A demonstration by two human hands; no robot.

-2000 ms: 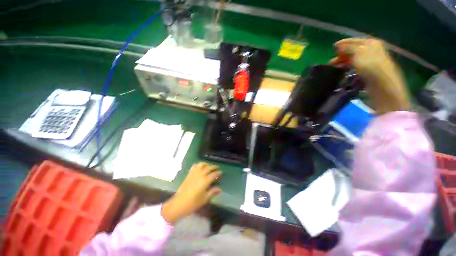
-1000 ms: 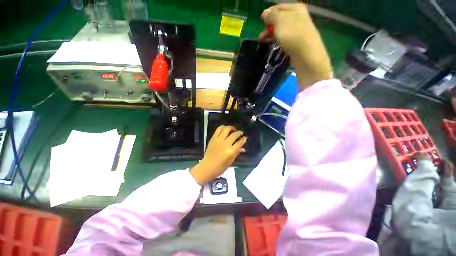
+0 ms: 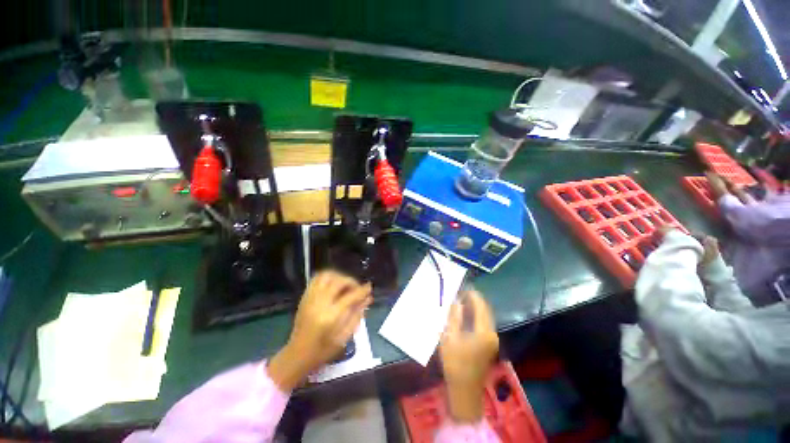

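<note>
My left hand (image 3: 325, 318) is in front of the right toggle press fixture (image 3: 357, 251), fingertips together near its base; whether they pinch anything is unclear. A dark watch-like unit (image 3: 349, 349) shows partly beneath this hand, on white paper. My right hand (image 3: 469, 339) is curled above a red-orange tray (image 3: 423, 415) at lap level; a dark spot shows between its fingers, too blurred to tell as a part or a gap. The left toggle press fixture (image 3: 247, 277) stands beside. Both red handles, left (image 3: 207, 176) and right (image 3: 387, 183), are untouched.
A blue control box (image 3: 459, 212) bears a clear jar (image 3: 492, 156). White paper (image 3: 424, 307) lies in front. A light control box (image 3: 113, 208) and paper stack (image 3: 104, 346) are left. Right are a filled red-orange tray (image 3: 611, 216) and a neighbour's grey sleeve (image 3: 693, 294).
My right hand has let go of the right fixture's red handle and come down over the lap tray. My left hand has drawn back from that fixture's base. The view has turned right.
</note>
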